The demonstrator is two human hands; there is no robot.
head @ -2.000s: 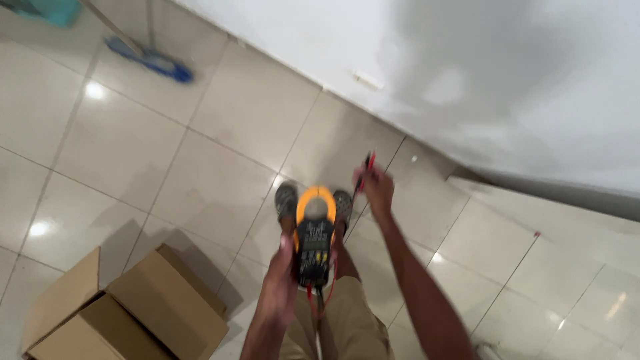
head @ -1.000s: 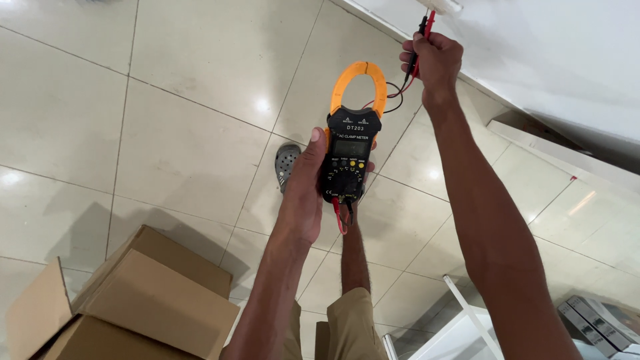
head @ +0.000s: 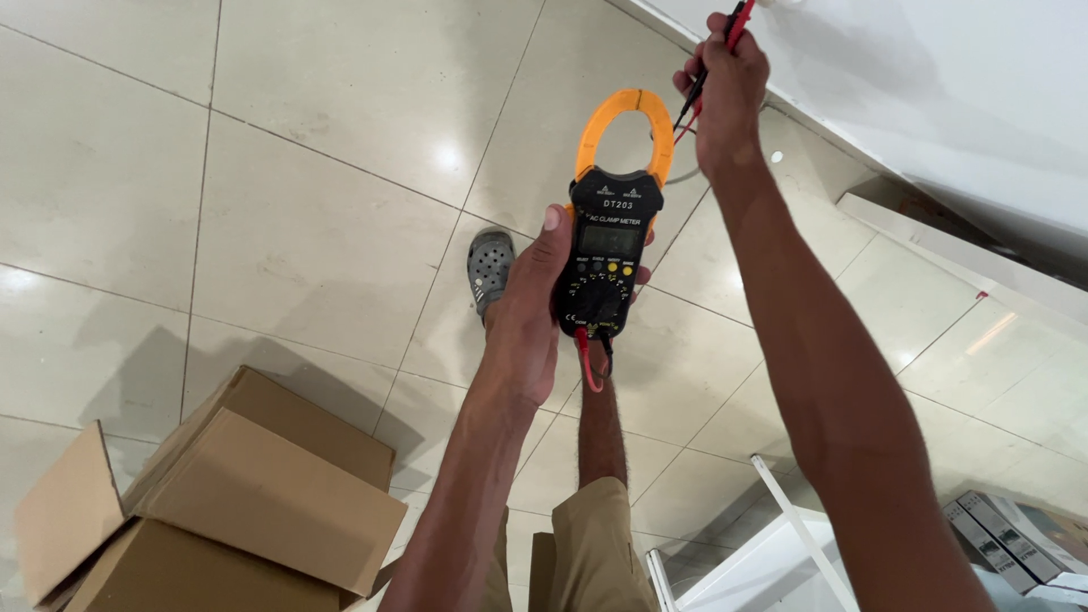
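My left hand (head: 535, 314) holds a black and orange clamp meter (head: 608, 246) from the left side and behind, its thumb along the casing and fingertips showing at the right edge. The orange jaw (head: 625, 106) is closed in a ring, and I cannot read anything on the display. A red and a black lead are plugged into the meter's bottom. Up and to the right, my right hand (head: 733, 85) grips the red test probe (head: 739, 24) and the black test probe (head: 699, 85) together, close to the white wall. The probe tips are out of view.
An open cardboard box (head: 280, 501) stands on the tiled floor (head: 323, 204) at lower left. A white wall (head: 960, 76) runs along the upper right, with a white panel (head: 960, 246) beside it. A white frame (head: 799, 535) and printed boxes (head: 1007, 540) lie at lower right. My grey clog (head: 490, 265) shows.
Both hands keep hold of the meter and the probes. Since two seconds ago, the right hand has moved up beyond the meter, toward the wall. The view has shifted strongly.
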